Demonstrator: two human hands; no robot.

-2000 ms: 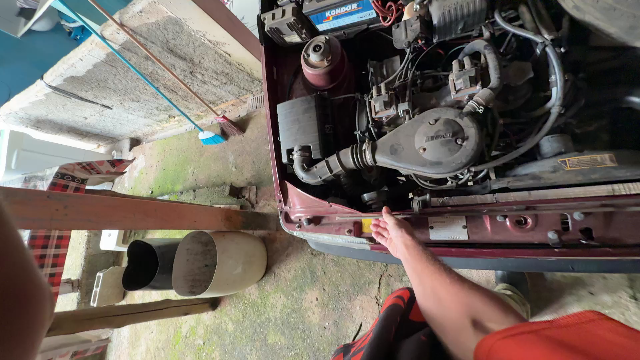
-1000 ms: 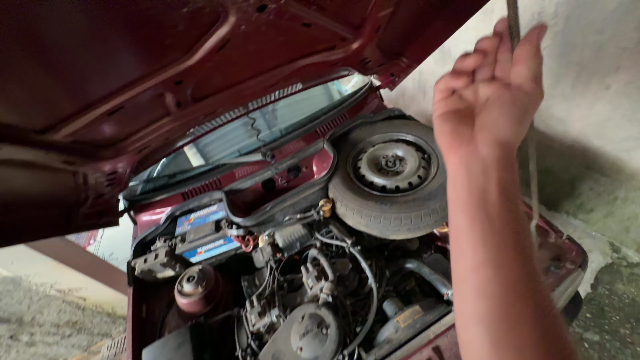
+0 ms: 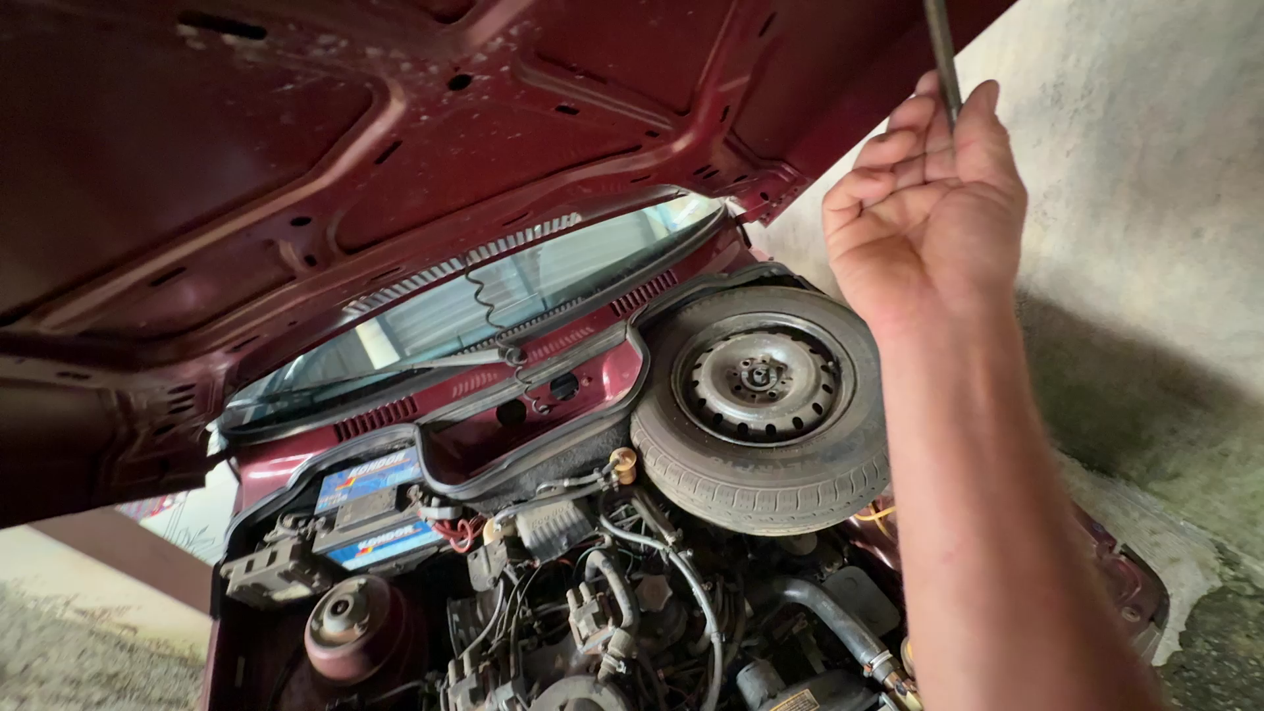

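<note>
My right hand [image 3: 928, 197] is raised at the upper right, its palm toward me. The end of a thin metal rod [image 3: 943, 49] lies between its thumb and fingers. Above and to the left spreads the underside of the raised dark red car hood [image 3: 553, 109]. Below my forearm is the engine bay, where a spare wheel [image 3: 765, 380] rests at the back right, partly behind the arm. A Kondor car battery [image 3: 370, 509] sits at the back left. My left hand is out of view.
The windshield [image 3: 474, 316] and a wiper arm [image 3: 425, 363] show beneath the hood. Hoses and wires surround the engine [image 3: 602, 612]. A red strut tower [image 3: 355, 632] stands at the lower left. A rough wall [image 3: 1136, 168] rises close on the right.
Two seconds ago my right hand was at the front edge of the engine bay; now it is up at the rod. The view has swung up to the hood and windshield.
</note>
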